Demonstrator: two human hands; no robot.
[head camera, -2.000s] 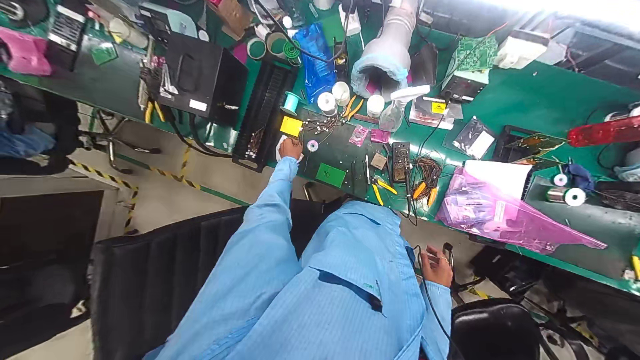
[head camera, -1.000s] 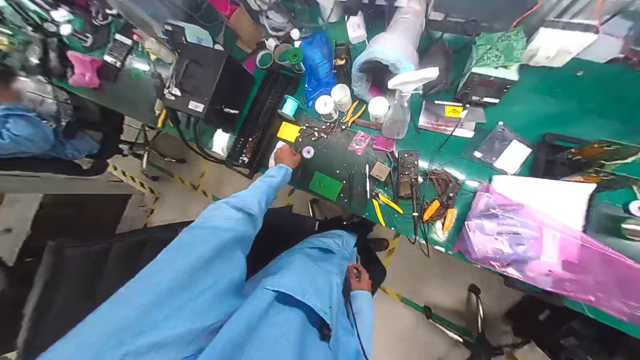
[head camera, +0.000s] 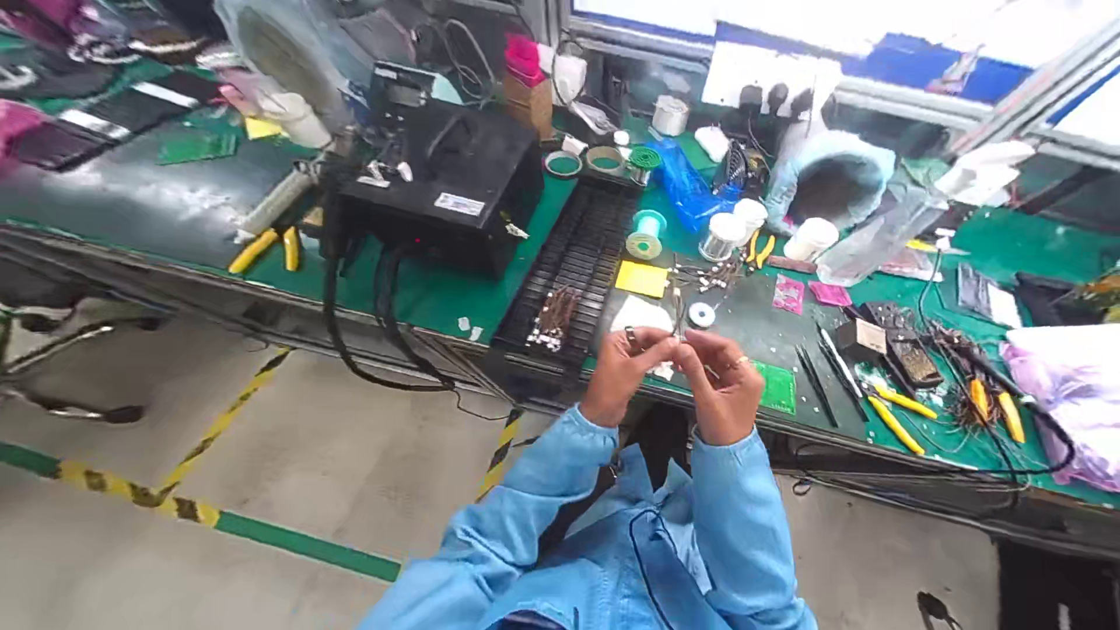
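Note:
My left hand and my right hand meet at the fingertips over the bench's front edge. Between them they pinch a small, thin dark piece, perhaps a short wire lead; its exact kind cannot be told. Just beyond the fingers lie a white paper, a yellow sticky note pad and a small white spool. A green circuit board lies right of my right hand. To the left, a black slotted tray holds a bundle of brown wires with white connectors.
A black box-shaped machine with thick hanging cables stands left. Rightward lie tweezers, yellow-handled pliers, a black tool holder and a pink plastic bag. Solder wire spools stand behind. The bench edge runs below.
My right hand has come up from beside my body to the bench and now meets my left hand. A small piece now shows between the fingers. The view has shifted left.

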